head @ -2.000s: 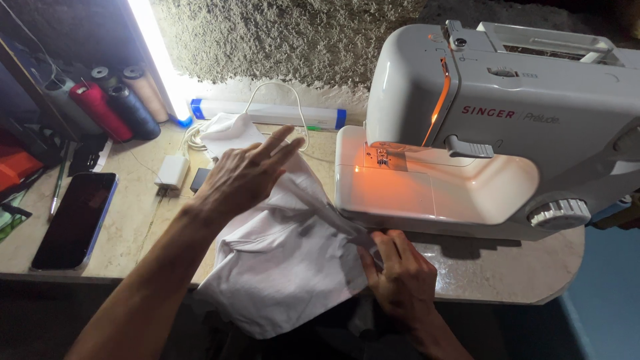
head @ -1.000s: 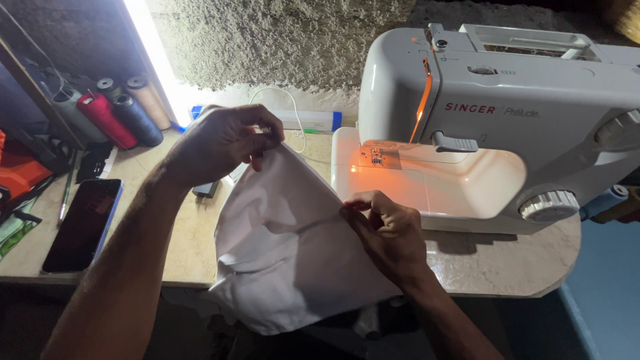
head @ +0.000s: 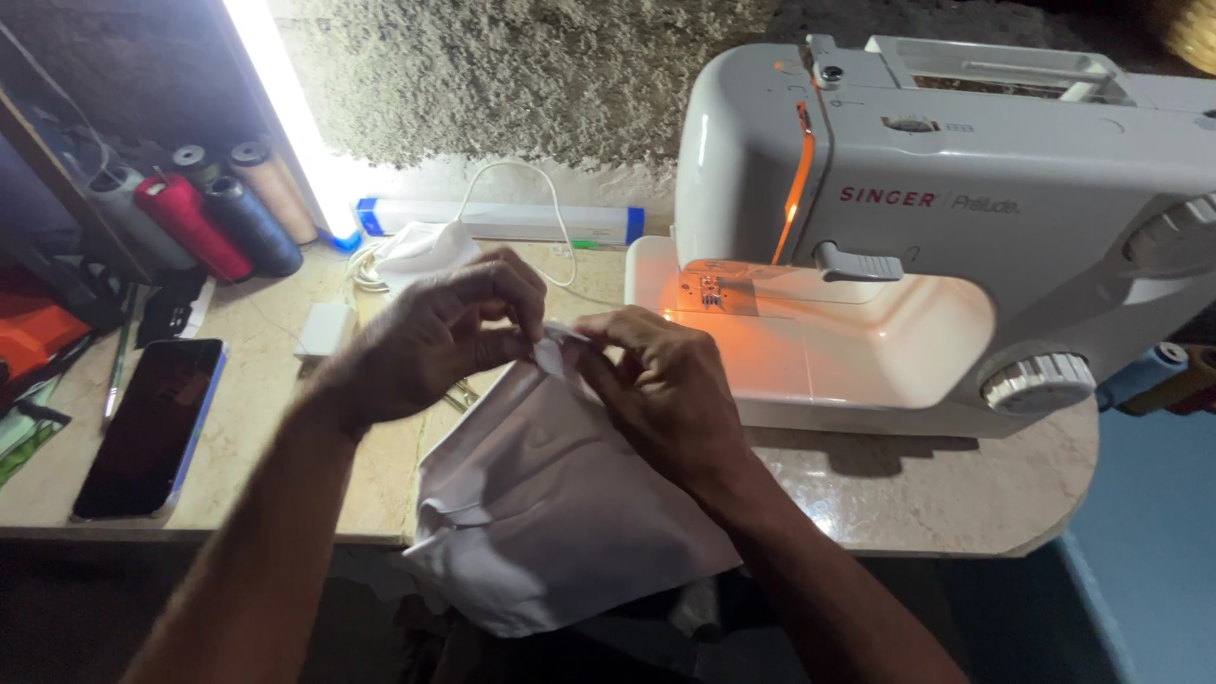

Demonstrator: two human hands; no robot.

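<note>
A piece of white fabric [head: 579,503] hangs from both hands over the table's front edge. My left hand [head: 456,332] pinches its upper edge between thumb and fingers. Close beside it, my right hand [head: 655,380] grips the same edge, where a small part of the cloth is folded or bunched. The fingertips partly hide that part. To the right of the hands stands a white Singer sewing machine [head: 912,228], its lamp casting orange light on the needle area and presser foot [head: 711,290].
Several thread spools [head: 252,223] stand at the back left, near a lit tube lamp [head: 285,114]. A phone [head: 152,427] lies at the left, a white charger [head: 326,330] behind the fabric. Another tube lamp [head: 503,220] lies along the wall. The stone tabletop [head: 912,494] has a rounded right corner.
My hands were apart on the fabric's edge one second ago and are now close together. Two seconds ago the cloth lay lower and spread across the table under my left hand.
</note>
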